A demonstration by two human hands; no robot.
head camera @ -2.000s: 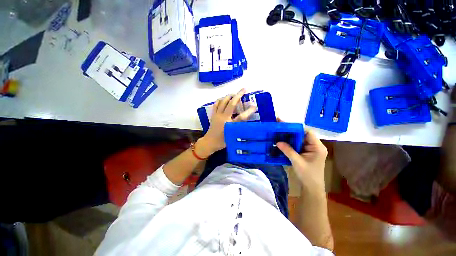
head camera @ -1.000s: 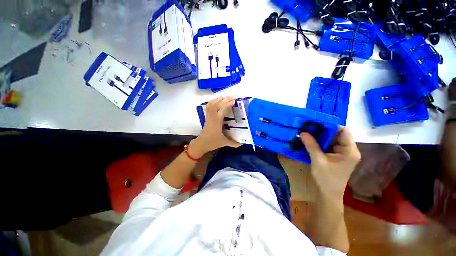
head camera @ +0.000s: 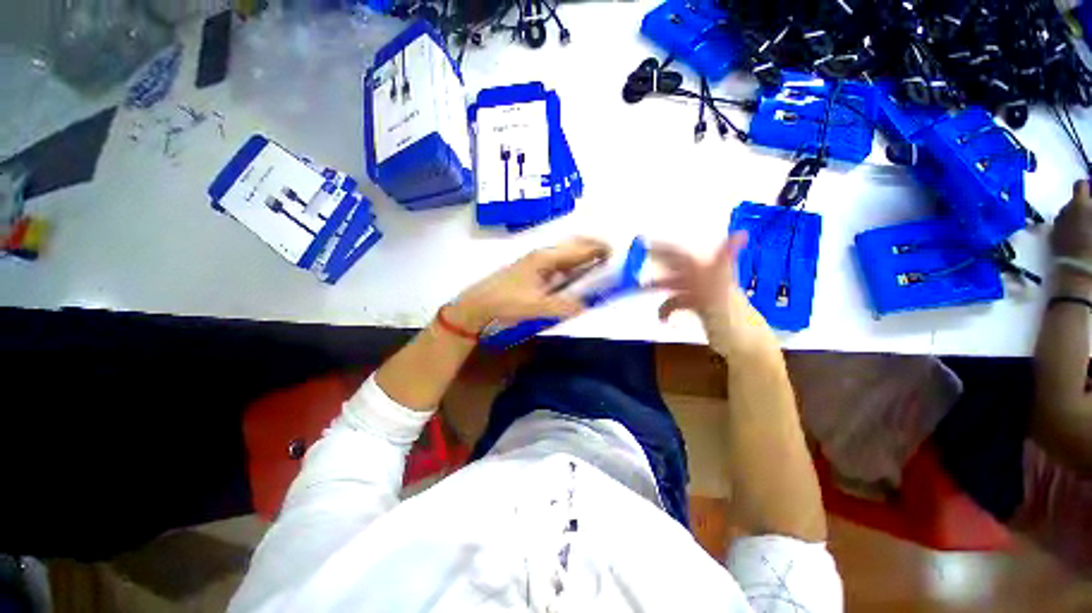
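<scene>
A retail box (head camera: 589,291), blurred and tilted, is held in my left hand (head camera: 522,291) at the table's front edge. White face and blue edge show; my fingers cover part of it. My right hand (head camera: 704,287) is at the box's right end with its fingers apart and nothing in it. The blue tray that was in my right hand does not show separately; whether it sits inside the box cannot be seen.
Fanned boxes (head camera: 275,201) lie left on the white table (head camera: 395,269). A tall box stack (head camera: 414,114) and loose boxes (head camera: 515,153) are behind. Blue trays (head camera: 778,263) with cables lie right, below a black cable pile (head camera: 910,42). Another person's arm (head camera: 1066,323) is far right.
The blue tray has left my right hand's grip and is no longer seen apart from the box. My left hand has lifted and tilted the box. My right hand has moved left and opened.
</scene>
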